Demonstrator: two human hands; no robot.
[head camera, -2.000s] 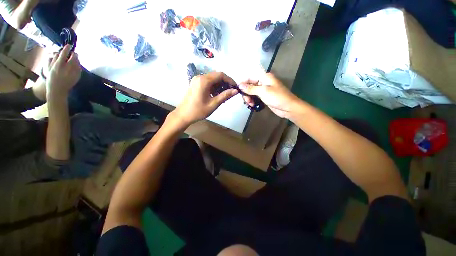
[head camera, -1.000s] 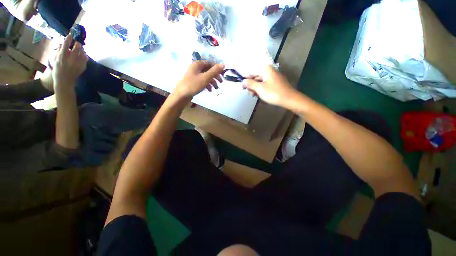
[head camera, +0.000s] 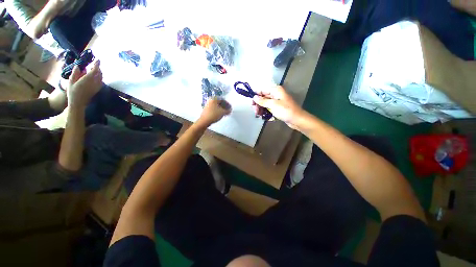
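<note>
My right hand (head camera: 277, 108) is closed on a coiled black cable (head camera: 244, 89). A loop of it sticks out to the left of my fingertips, and more dark cord shows below my fingers. My left hand (head camera: 214, 111) is over the near part of the white table, apart from the cable, with its fingers curled. It lies against or just in front of the near end of a bagged dark cable set (head camera: 211, 89). Whether it holds anything is hidden.
Bagged sets lie on the white table (head camera: 182, 13), one with an orange-red part (head camera: 205, 41). A black bagged unit (head camera: 287, 52) lies at the right edge. A person at left holds a black cable coil (head camera: 76, 63). A white-wrapped bundle (head camera: 389, 73) and red bag (head camera: 437, 154) are at right.
My left hand has come away from the cable and moved down and nearer to me, its fingers now curled. The cable loop stays in my right hand. The person at left has raised more of their coil.
</note>
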